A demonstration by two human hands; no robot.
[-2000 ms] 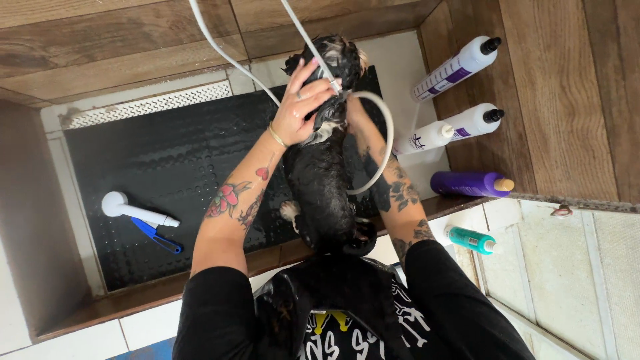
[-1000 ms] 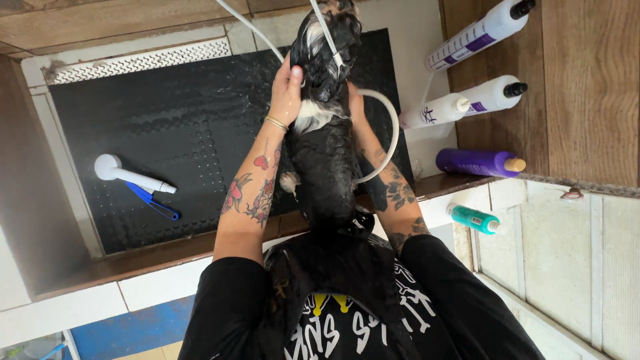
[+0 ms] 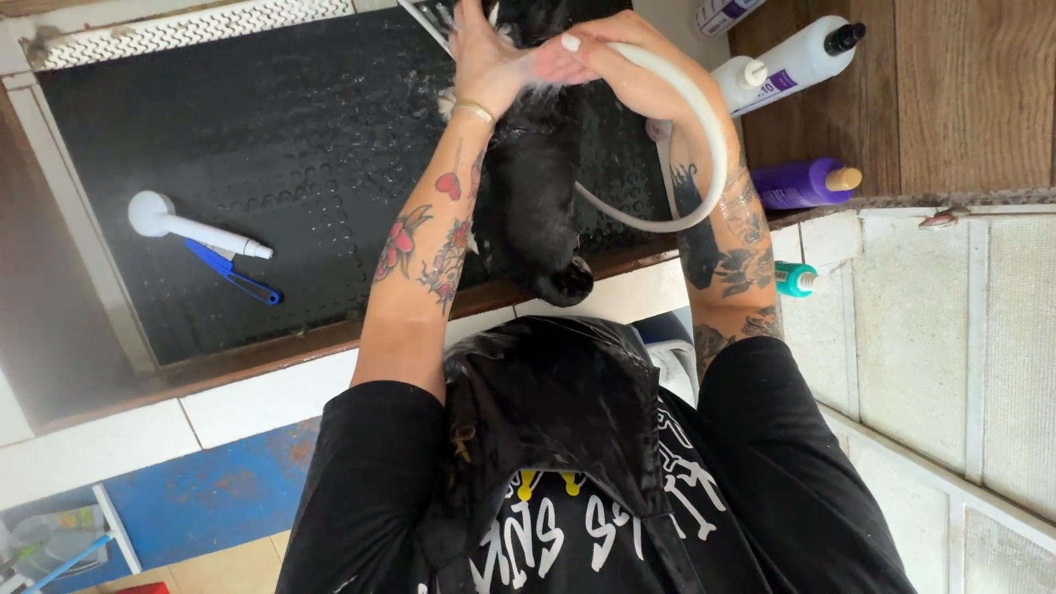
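Observation:
A small wet black dog (image 3: 532, 194) stands on the black rubber mat (image 3: 272, 157), its rump toward me and its head mostly cut off by the top edge. My left hand (image 3: 488, 70) is at the left of its neck, fingers spread, with water running over it. Curled around the upper part of a white hose (image 3: 716, 157), my right hand (image 3: 615, 62) is over the dog's upper back. Water sprays between my hands. The hose loops past my right forearm and back behind the dog. On the mat's left lie a white shower head (image 3: 153, 213) and a blue-handled tool (image 3: 227, 268).
White bottles (image 3: 796, 66), one with a pump top, stand at the upper right beside a wooden wall. Near the tub's edge are a purple bottle (image 3: 796, 183) and a teal bottle (image 3: 794, 280). A perforated white drain strip (image 3: 198, 33) runs along the upper left.
My right hand has left the dog's neck side and now holds the hose, which hung over the dog's head a second ago. Water now sprays at my hands. The view has shifted.

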